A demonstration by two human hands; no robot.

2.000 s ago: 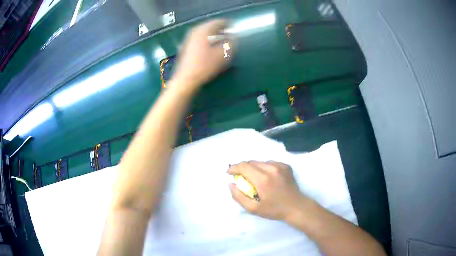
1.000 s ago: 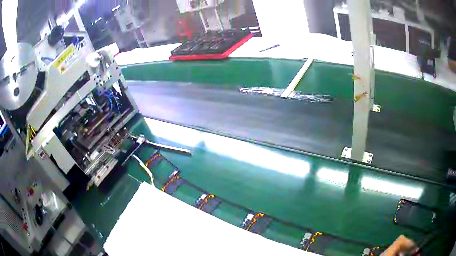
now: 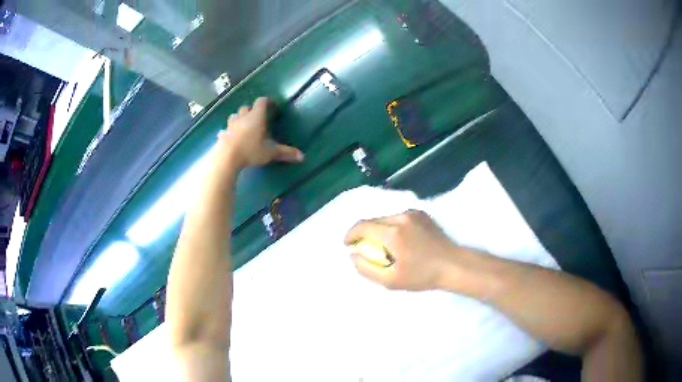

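My left hand (image 3: 258, 138) is over the green surface, fingers apart, with nothing seen in it. A thin black frame (image 3: 323, 95) with a white-silver patch lies just right of its fingers; whether they touch is unclear. My right hand (image 3: 404, 250) is closed around a small yellow object (image 3: 372, 253), mostly hidden by the fingers, above the white sheet (image 3: 314, 313). Another black frame (image 3: 407, 123) with an orange-gold strip lies farther right. More frames lie in a row along the sheet's far edge, one with a dark block (image 3: 284, 216) and gold strip.
The large grey cabinet (image 3: 591, 97) stands on the right. A grey belt (image 3: 142, 179) runs beyond the green surface (image 3: 314, 142), with a pale post (image 3: 149, 56) over it. Machine parts (image 3: 37, 347) and a thin pale cable (image 3: 102, 348) are at the lower left.
The view has swung from the machine and belt back to the sheet, and both forearms are in view again. Compared with two seconds ago, my left hand is farther left and lower, its fingers spread.
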